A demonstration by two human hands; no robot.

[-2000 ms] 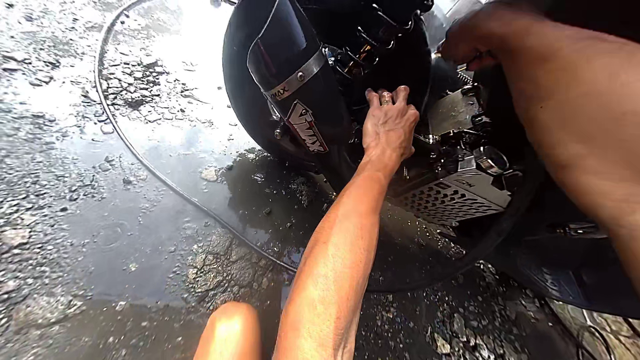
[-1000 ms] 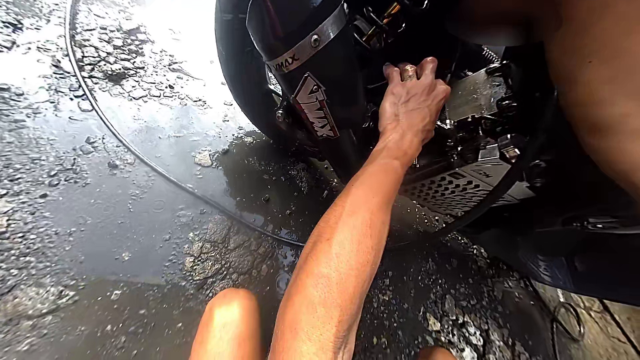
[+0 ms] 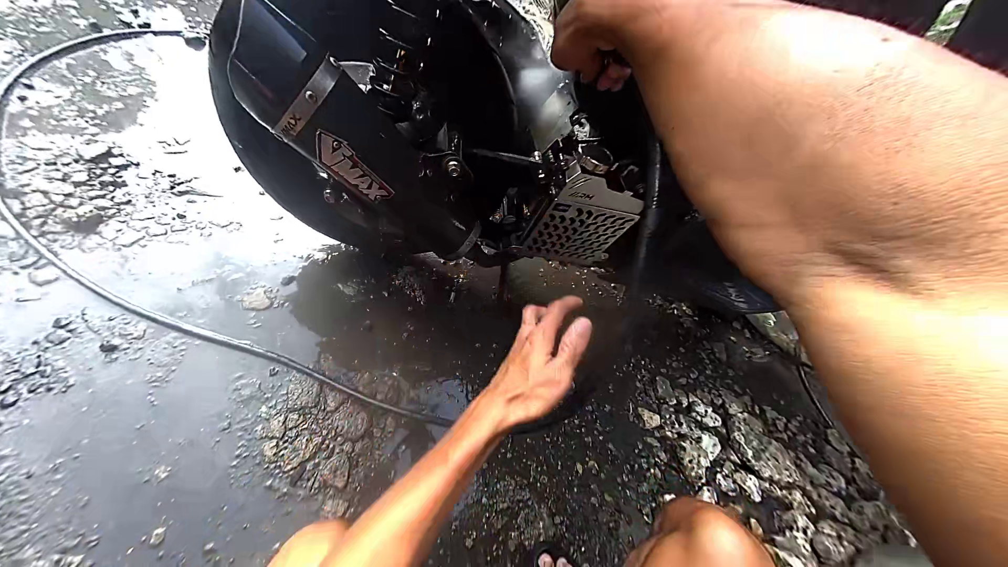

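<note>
My left hand [image 3: 543,362] is spread over the wet ground with nothing in it, below a perforated metal radiator guard [image 3: 587,220] on a motor scooter. At the top, my right hand [image 3: 594,39] has its fingers curled round the dark end of a black hose [image 3: 650,197], partly hidden by the hand and forearm. A fine spray shows beside it, near a wet black fender [image 3: 535,75]. Left of the guard are a black exhaust muffler [image 3: 272,59] with a Vmax badge [image 3: 353,167], a coil-spring shock absorber [image 3: 398,63] and the rear tyre [image 3: 228,130].
The hose loops across the puddled ground [image 3: 181,409] on the left and passes under my left wrist. Broken stones [image 3: 756,449] lie at the lower right. My bare knees [image 3: 701,535] show along the bottom edge.
My left hand has come away from the scooter's engine area and moved down over the ground. My right hand remains at the upper right, now more plainly in view.
</note>
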